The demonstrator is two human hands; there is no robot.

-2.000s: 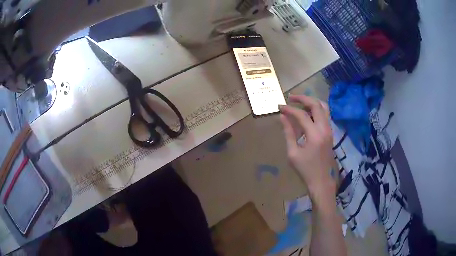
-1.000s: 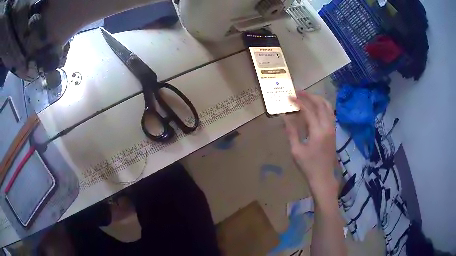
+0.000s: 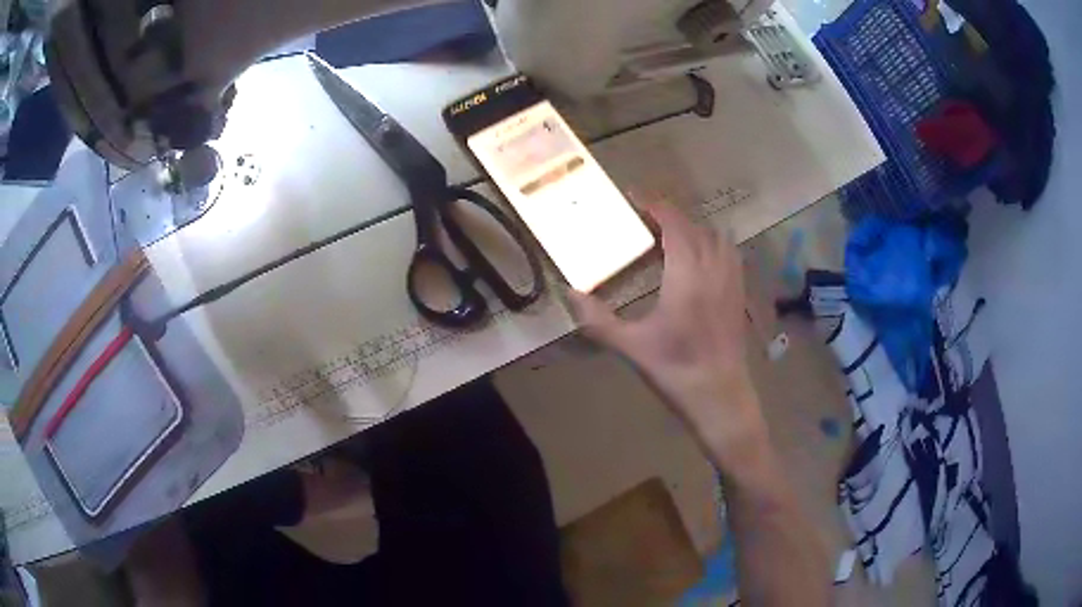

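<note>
My right hand (image 3: 682,302) grips the lower end of a smartphone (image 3: 552,184) with a bright screen, thumb on one side and fingers on the other. The phone is tilted over the white machine bed, beside large black-handled shears (image 3: 433,219) lying on it. The clear sewing template (image 3: 214,445) lies at the left, with a brown strip, a red strip and pale rectangular outlines. I cannot make out my left hand. Skin-toned patches show below the table edge among dark clothing, unclear.
The sewing machine head (image 3: 113,71) and its lit needle area (image 3: 190,172) are at upper left. Dark fabric (image 3: 409,36) lies behind the shears. A blue basket (image 3: 884,71), blue cloth (image 3: 908,279) and patterned cloth (image 3: 925,439) are at right. Cardboard (image 3: 635,540) lies below.
My right hand has taken hold of the phone and moved it left, close to the shears, turning it more slanted. The bed, shears and template appear shifted right in view.
</note>
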